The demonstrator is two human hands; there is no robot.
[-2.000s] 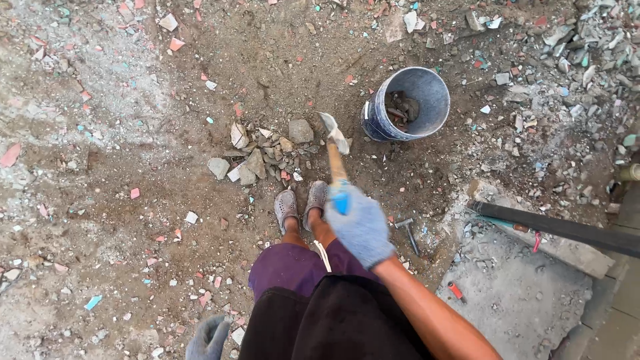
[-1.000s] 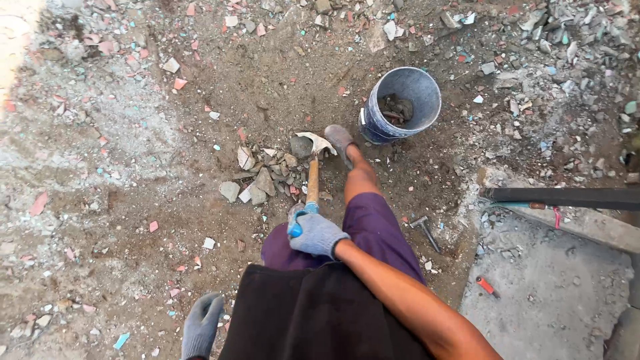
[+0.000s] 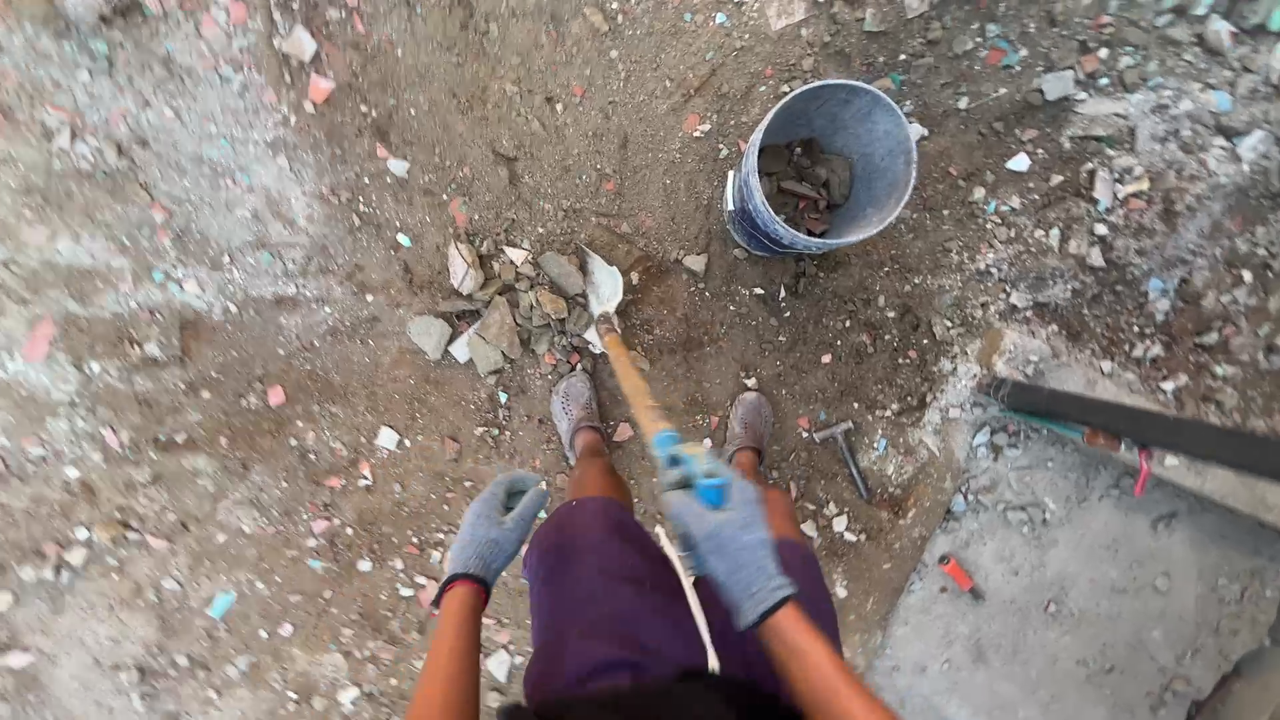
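My right hand (image 3: 725, 535), in a grey-blue knit glove, grips the blue handle end of a short shovel (image 3: 632, 385) with a wooden shaft. The shovel's pale metal blade rests at the right side of a heap of broken stones (image 3: 515, 310), in front of my feet. My gloved left hand (image 3: 497, 525) hangs beside my left thigh with nothing in it, fingers curled and apart from the thumb. A blue-grey bucket (image 3: 880, 160) stands beyond the blade to the right, with stone rubble (image 3: 805, 185) inside.
A hammer (image 3: 845, 458) lies on the dirt right of my right foot. Farther right are a concrete slab (image 3: 1070, 570) with a red-handled tool (image 3: 960, 575) on it and a dark beam (image 3: 1130, 425). Broken tile and rubble are scattered around.
My right foot, beside the shovel blade a second ago, now stands back on the right. The blade has moved from the bucket side to the heap since the earliest frame. My left hand has come forward.
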